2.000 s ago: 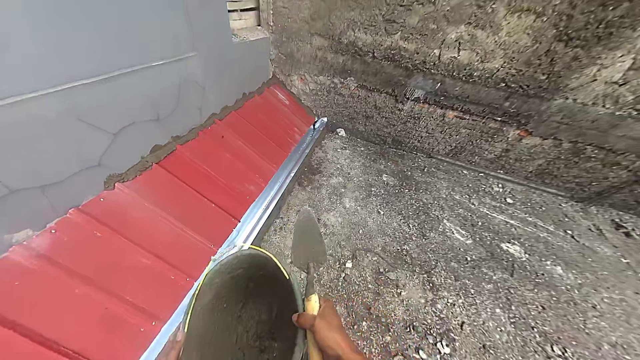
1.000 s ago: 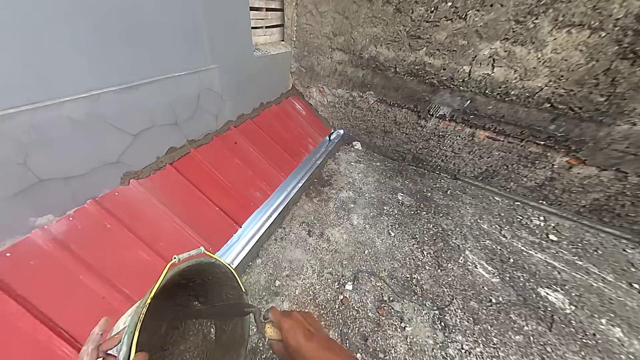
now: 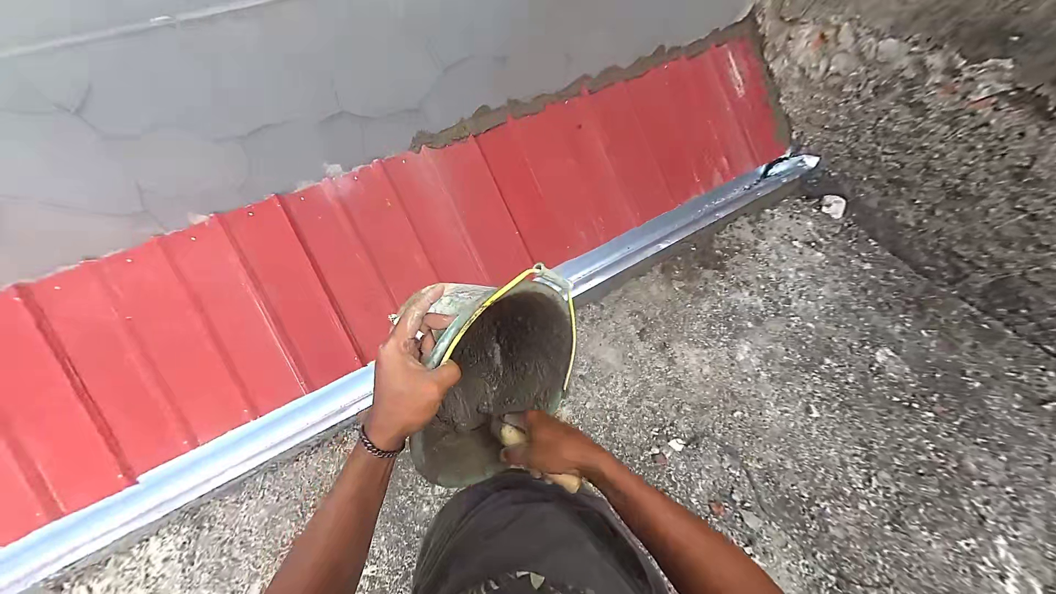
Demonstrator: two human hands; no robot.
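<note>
My left hand (image 3: 412,367) grips the rim of a bucket (image 3: 450,462) that is tilted on its side, with a yellow wire handle (image 3: 571,346) along its mouth. Dark wet mortar (image 3: 503,355) coats the inside. In my right hand (image 3: 549,450) is the wooden handle of a trowel (image 3: 513,435); its blade is mostly hidden at the lower part of the bucket's mouth. The bucket is just in front of my legs and overlaps a metal gutter (image 3: 272,436) at the edge of red ribbed metal roofing (image 3: 330,264).
A grey wall (image 3: 247,99) rises behind the roofing, with a rough mortar strip (image 3: 511,109) along part of their joint. Rough concrete (image 3: 784,396) spreads to the right of the gutter. A coarse wall (image 3: 982,124) stands at the upper right, and a small pale stone (image 3: 833,205) lies near the gutter's end.
The trowel was upright beside the bucket two seconds ago, then its blade went into the bucket. The bucket's mouth now tips toward me, with my left hand on its rim. The view has turned downward.
</note>
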